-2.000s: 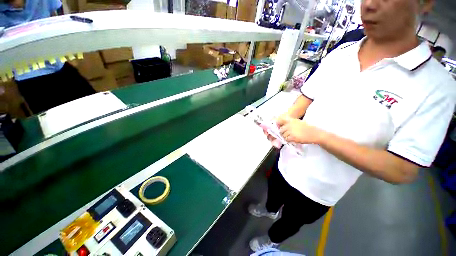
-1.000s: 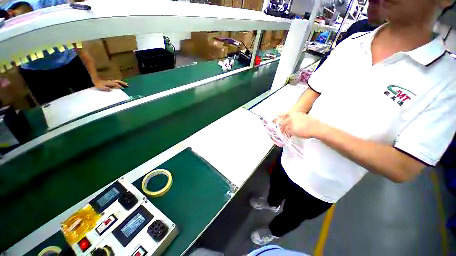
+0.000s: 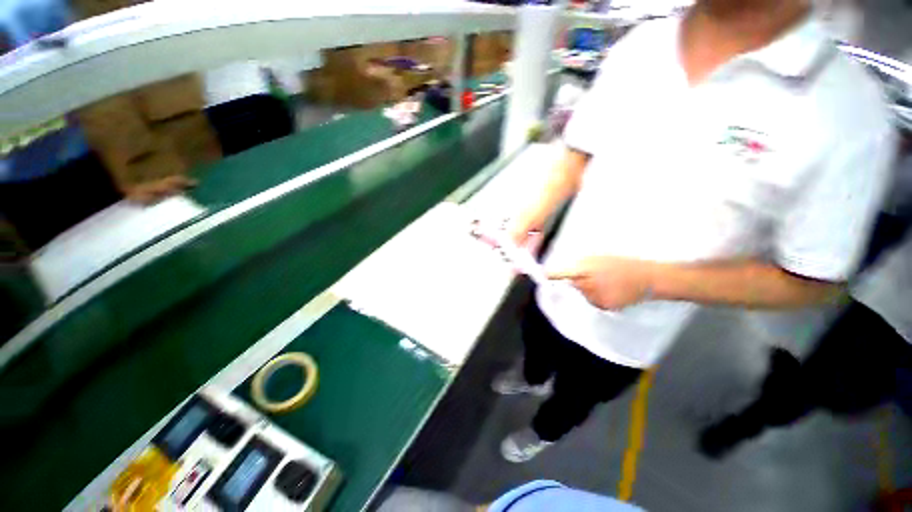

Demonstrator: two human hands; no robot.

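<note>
Neither of my hands can be made out. A light blue sleeve or piece of clothing [image 3: 560, 499] shows at the bottom edge. Nearest me, the white electrical test box [image 3: 318, 474] with two dark displays lies at the lower left, cut off by the bottom edge. A shiny orange-yellow item [image 3: 143, 482] is on its left part. A cream-yellow tape roll [image 3: 285, 382] lies flat on the green bench top [image 3: 362, 390] just behind the box. The frame is blurred.
A person in a white shirt [image 3: 680, 180] stands at the right, holding a thin pale pink and white item [image 3: 508, 252] over a white board [image 3: 425, 275]. A green conveyor [image 3: 250, 270] runs behind the bench. A second person's hand [image 3: 160, 189] rests across the line. An overhead shelf [image 3: 250, 50] spans the top.
The view has shifted, moving the box and tape roll slightly left and down. The standing person's hands have moved apart on the pinkish item. A dark shape now shows on the floor at right.
</note>
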